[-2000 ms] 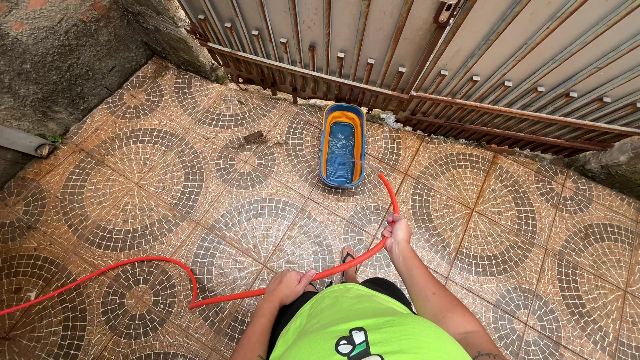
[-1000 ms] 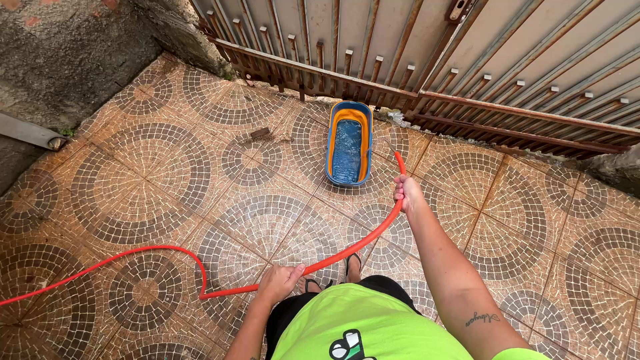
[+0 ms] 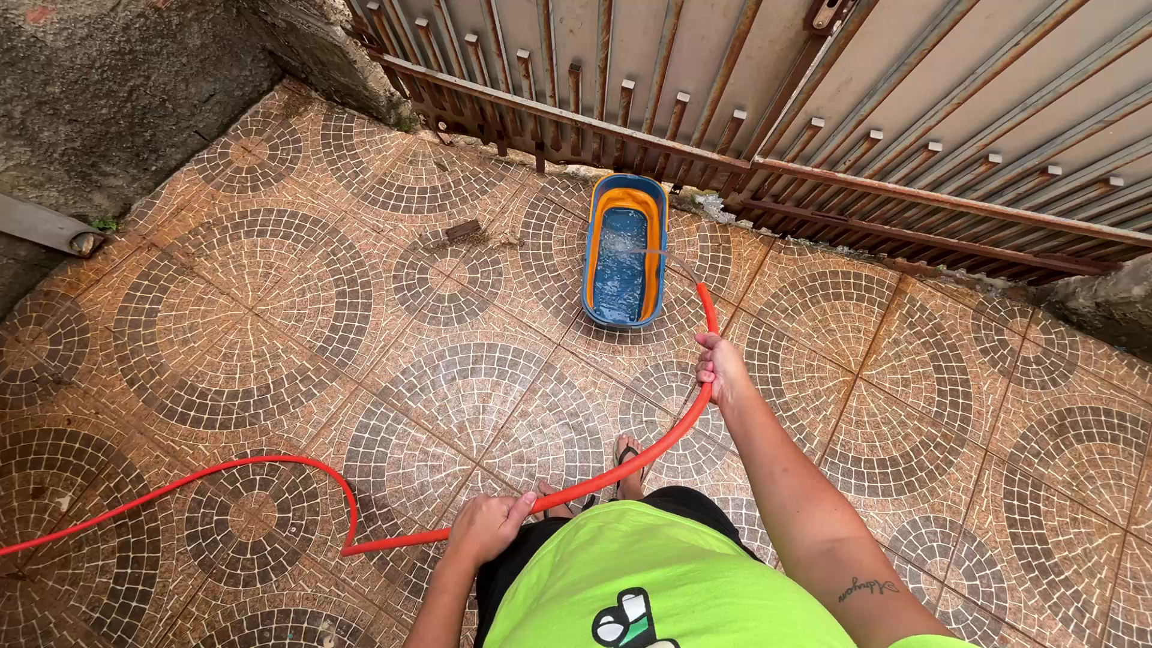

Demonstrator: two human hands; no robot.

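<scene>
An orange-red hose (image 3: 661,443) runs across in front of my body. My left hand (image 3: 490,529) is closed around it near my waist. My right hand (image 3: 722,369) grips it a little behind its open end, which points up and to the left. A thin stream of water (image 3: 661,253) arcs from that end into a blue oblong tub with an orange inner wall (image 3: 589,270). Water in the tub ripples and foams where the stream lands. The tub stands on the tiled floor beside the gate.
A rusty metal gate (image 3: 666,144) crosses the top. A rough concrete wall (image 3: 117,108) and a metal pipe or channel (image 3: 40,225) are at left. A small brown piece of debris (image 3: 463,230) lies on the patterned tile floor (image 3: 450,396). My sandalled feet (image 3: 630,463) are below the tub.
My right hand has stayed on the hose near its end while the end has tilted from upright toward the tub since one second ago. My left hand keeps its hold.
</scene>
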